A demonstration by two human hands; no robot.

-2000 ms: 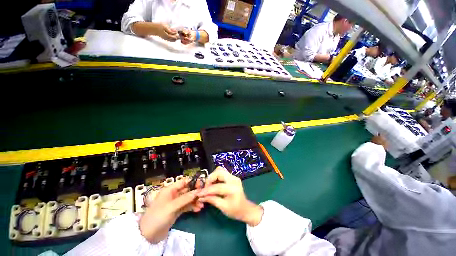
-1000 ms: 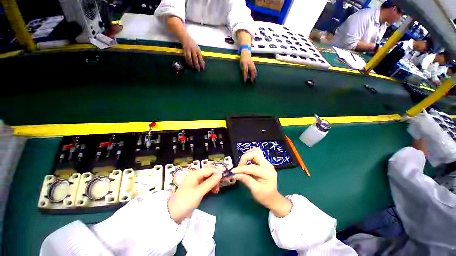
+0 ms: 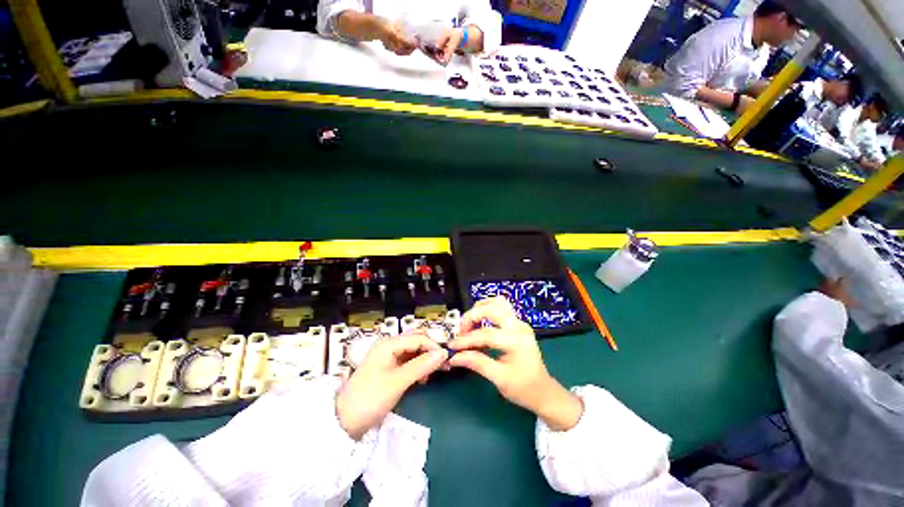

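My left hand [image 3: 390,381] and my right hand [image 3: 511,362] meet at the fingertips in front of the rightmost cream fixture [image 3: 432,323]. They pinch a small dark part [image 3: 448,352] between them, mostly hidden by the fingers. I take it for a ring part. A row of cream fixtures on a black base runs to the left; the two leftmost [image 3: 123,376] hold dark rings, and the middle one [image 3: 283,360] looks plainer. Red-tipped toggle clamps [image 3: 365,275] stand behind them. The black parts box [image 3: 507,259] holds blue-and-white bits.
An orange-red stick [image 3: 593,309] and a white bottle [image 3: 626,261] stand right of the box. A crumpled white wipe [image 3: 398,458] lies by my left sleeve. Dark parts sit on the green belt [image 3: 248,188]. A person works opposite beside a parts tray [image 3: 555,84]; another person's sleeve [image 3: 828,347] is at right.
The view has swung left since the first frame, then settled. My hands stay together on the small part. The person opposite has drawn both hands back from the belt. Belt parts have shifted left.
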